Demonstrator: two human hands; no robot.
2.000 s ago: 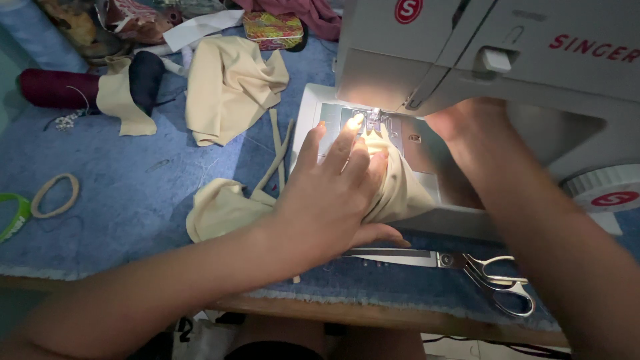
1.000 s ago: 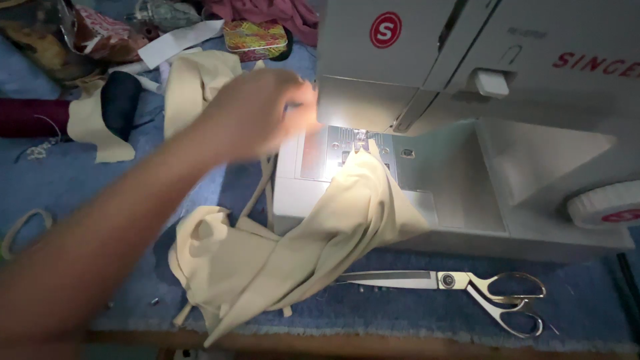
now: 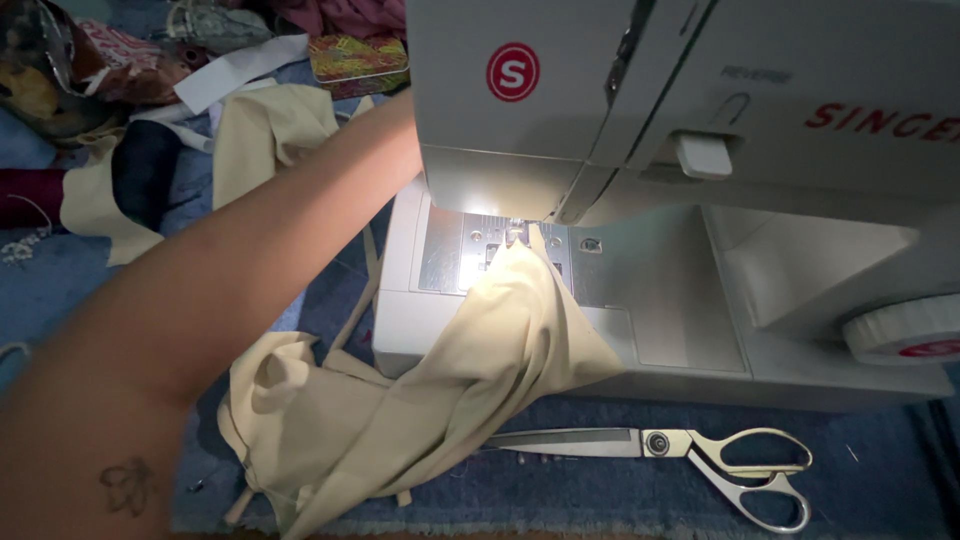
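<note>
A Singer sewing machine (image 3: 675, 292) stands on the denim-covered table. Cream fabric (image 3: 465, 360) has its narrow tip at the lit presser foot (image 3: 517, 232) and hangs over the machine bed's front edge, in folds, onto the table. My left forearm reaches in from the lower left past the machine's left side; the machine's head hides my left hand, so what it touches does not show. My right hand is out of the picture. Metal scissors (image 3: 656, 442) lie in front of the machine, their blade tips against or under the fabric.
Another cream piece (image 3: 262, 135) lies behind my forearm. A patterned tin (image 3: 360, 60), a white strip (image 3: 240, 71) and plastic-wrapped items (image 3: 120, 67) are at the back left. Maroon (image 3: 30, 199) and navy rolls (image 3: 142, 172) lie at the left. The machine's handwheel (image 3: 915, 330) is on the right.
My left hand has left the fabric at the presser foot and gone behind the machine's head. My right hand, at the machine two seconds ago, has gone from view. The view is nearer the machine.
</note>
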